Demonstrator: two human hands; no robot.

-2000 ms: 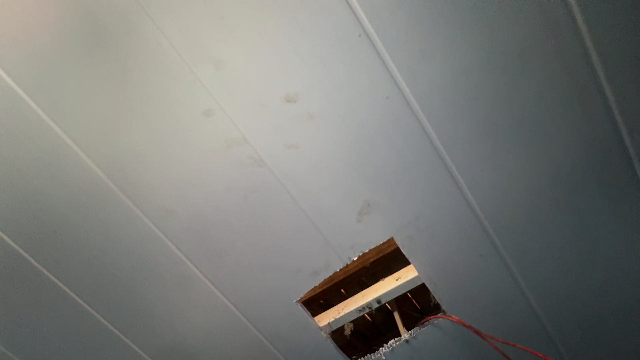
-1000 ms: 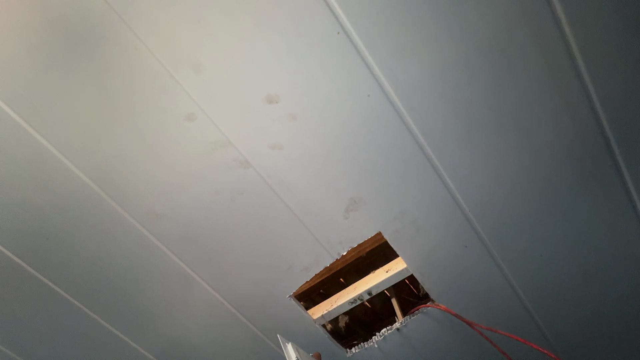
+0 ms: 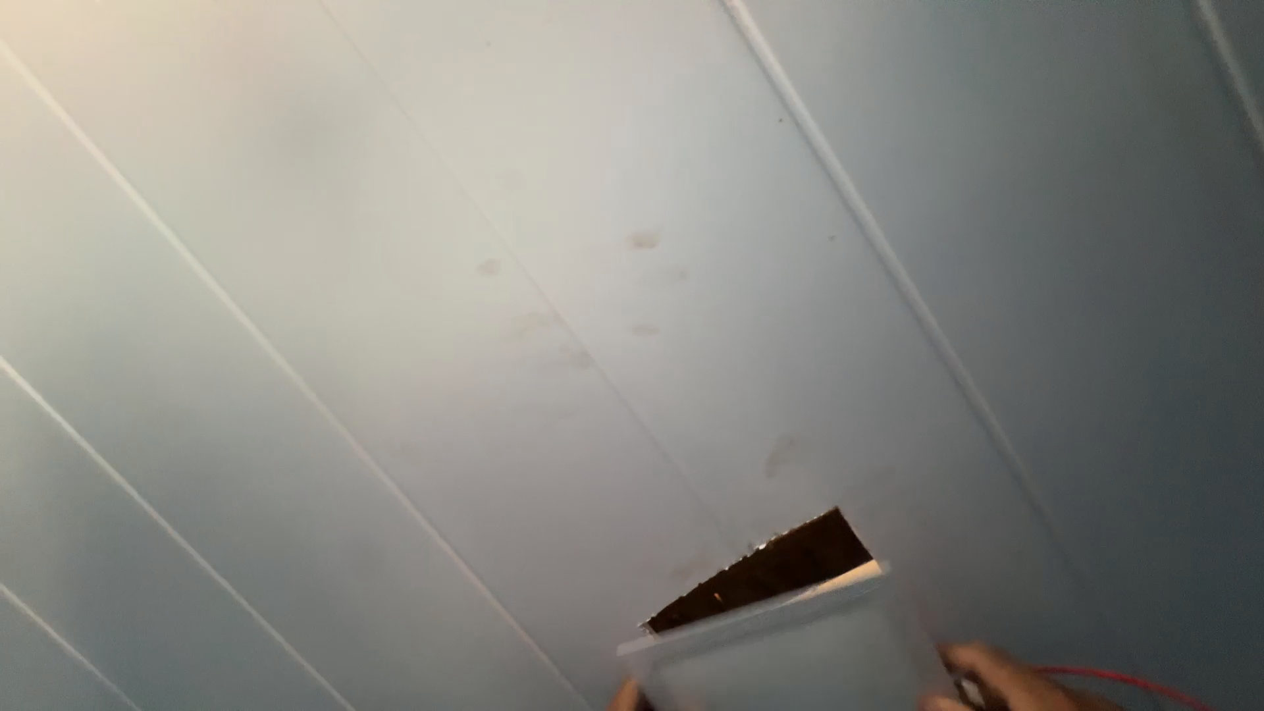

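At the bottom of the head view, a pale rectangular panel [image 3: 790, 647] is held up below a rough-edged opening [image 3: 760, 578] in the panelled ceiling, hiding much of it. My left hand [image 3: 626, 697] shows only as fingers at the panel's lower left edge. At the panel's right side is my right hand [image 3: 997, 679], its fingers bent at the edge around something dark that is too blurred to name. A sliver of the light wooden batten [image 3: 839, 583] shows above the panel's top edge.
The pale ceiling [image 3: 553, 296] has long raised seams [image 3: 918, 306] running diagonally and several faint smudges [image 3: 642, 240]. A red wire [image 3: 1116, 676] runs out to the right past my right hand.
Both hands and the panel have come up over the lower part of the opening. Two seconds ago the batten across the opening was in full view; one second ago only a pale corner showed below.
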